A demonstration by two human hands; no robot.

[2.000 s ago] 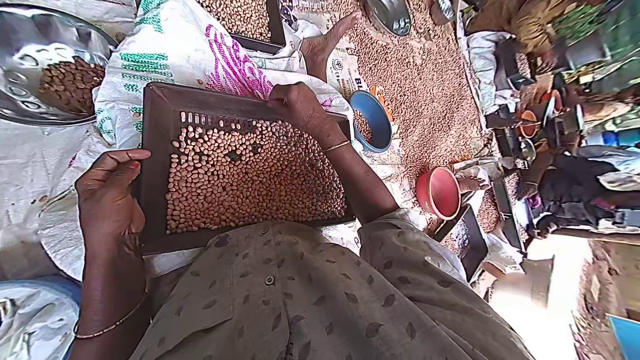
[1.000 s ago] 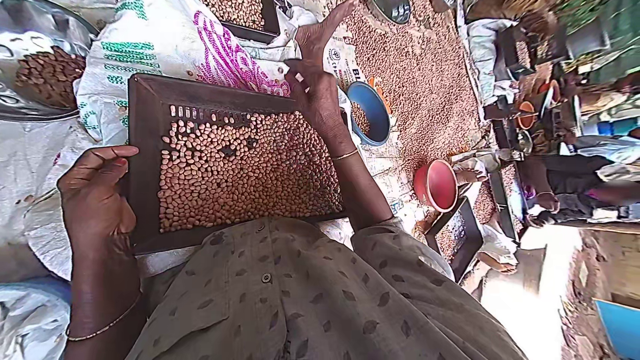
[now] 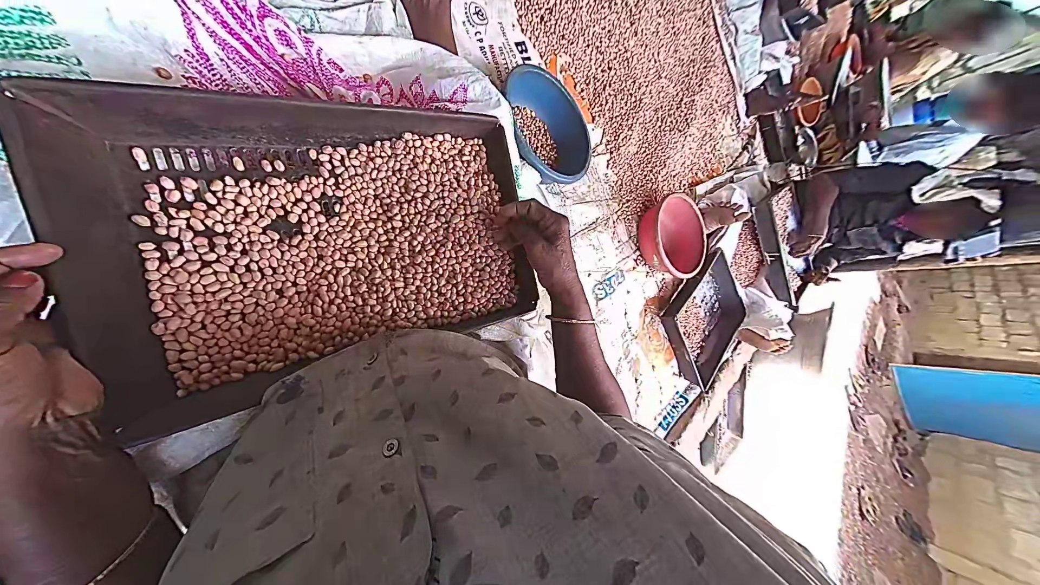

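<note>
A dark rectangular sorting tray (image 3: 309,114) with a slotted patch in its base lies across my lap, mostly covered by shelled nuts (image 3: 349,260). Several slots show bare at the upper left of the nuts, and a couple of dark bits lie among them. My left hand (image 3: 41,341) grips the tray's left wall, thumb over the rim. My right hand (image 3: 536,240) is at the right end, its fingertips bent down onto the nuts beside the wall; whether it pinches any is hidden. A blue bowl (image 3: 569,122) holding some nuts stands just beyond the tray's right corner.
White woven sacks (image 3: 349,69) lie behind the tray. Nuts (image 3: 650,89) are spread thickly over the ground beyond the blue bowl. To the right are a red bowl (image 3: 673,236) by another person's hand, a second dark tray (image 3: 705,321), and more people with bowls.
My right hand has moved from the tray's far edge, near a bare foot, to the nuts at the right end. My left hand stays on the left wall. The view has shifted.
</note>
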